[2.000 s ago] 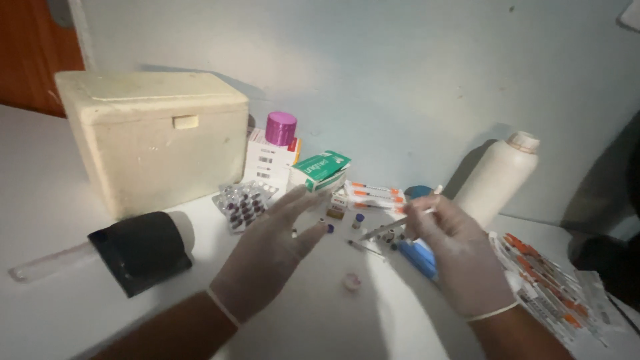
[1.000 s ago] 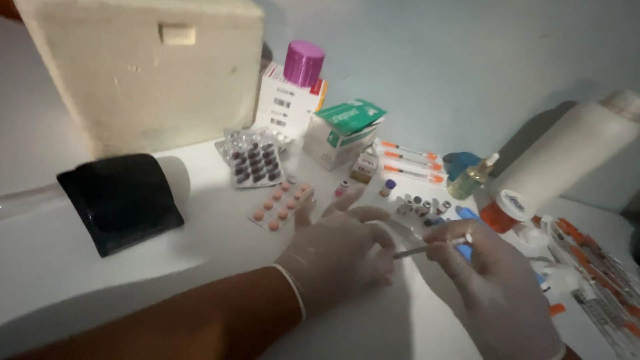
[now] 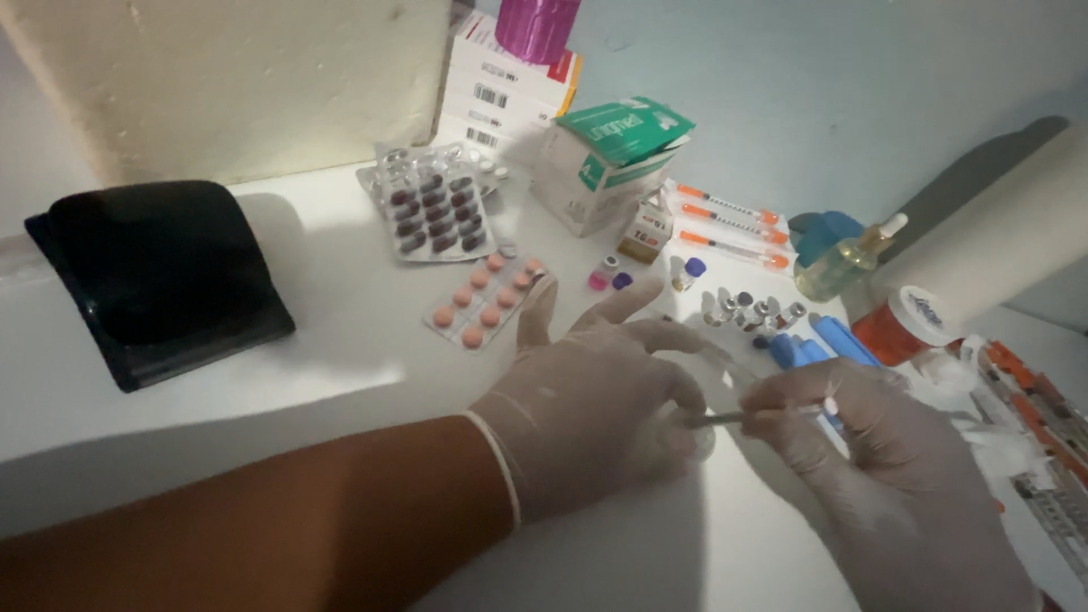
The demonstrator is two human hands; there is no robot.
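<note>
In the head view my left hand (image 3: 586, 408), in a pale translucent glove, is palm down over the white table, several fingers spread. Its lower fingers meet a small round clear-and-pinkish thing (image 3: 699, 440), partly hidden and blurred; whether they grip it I cannot tell. My right hand (image 3: 884, 459), gloved too, pinches a thin whitish rod (image 3: 727, 418), perhaps a syringe, whose tip reaches that round thing. Beyond my left fingers lie a blister pack of pink tablets (image 3: 489, 299), a pink-capped vial (image 3: 604, 272) and a purple-capped vial (image 3: 688, 274). Several small vials (image 3: 752, 313) lie above the right hand.
A black case (image 3: 166, 280) lies left, before a cream foam box (image 3: 255, 76). Capsule blister packs (image 3: 438, 212), a green-and-white carton (image 3: 608, 161), orange-capped syringes (image 3: 731, 225), a dropper bottle (image 3: 837, 268) and a red jar (image 3: 905, 327) stand behind. More syringes (image 3: 1033, 425) lie right.
My hands have come together, the rod's tip now at the left fingers. Two seconds ago they were apart, with a pink round thing on the table between them. The view has moved closer.
</note>
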